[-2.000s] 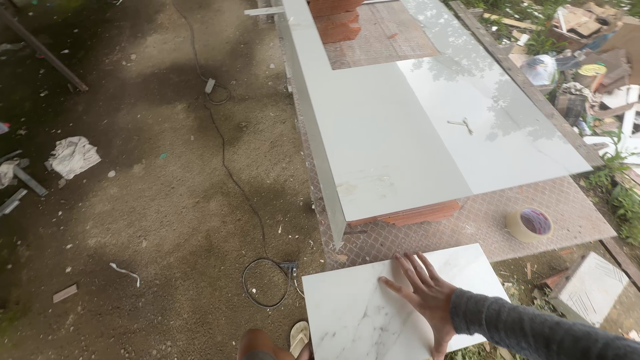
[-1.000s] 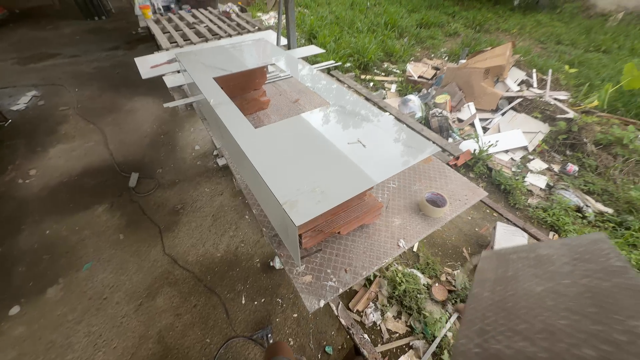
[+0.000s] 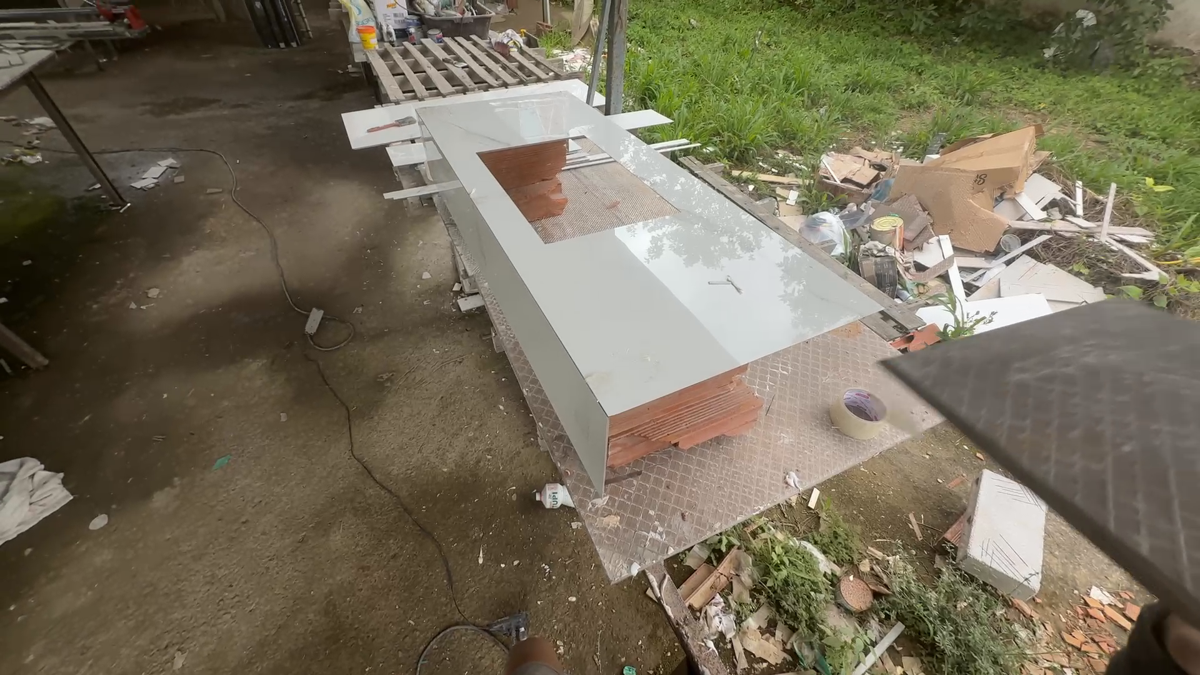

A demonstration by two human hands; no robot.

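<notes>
At the right edge a marble-look slab [image 3: 1078,431] is raised and tilted, its dark grey, grid-patterned back showing. Under its lower right corner a small part of my right hand [image 3: 1179,639] supports it; the fingers are mostly hidden. My left hand is out of view. Left of the slab, a glossy pale countertop [image 3: 619,300] with a rectangular cutout and a folded-down side panel rests above stacked red clay blocks [image 3: 684,417]. These stand on a textured board [image 3: 694,497], which also carries a roll of tape [image 3: 858,413]. A small light-coloured piece [image 3: 725,284] lies on the countertop.
A black cable [image 3: 352,422] runs over the dirt floor to a tool [image 3: 511,628] at the bottom. A white bottle [image 3: 554,496] lies beside the board. A pale block [image 3: 1003,534], cardboard and rubble [image 3: 975,187] lie right; a slatted pallet [image 3: 455,67] stands behind.
Two seconds ago my right hand lay spread on the slab's white marble-look face below the countertop. The slab is now raised at the right with its back showing. The view has shifted to take in more background.
</notes>
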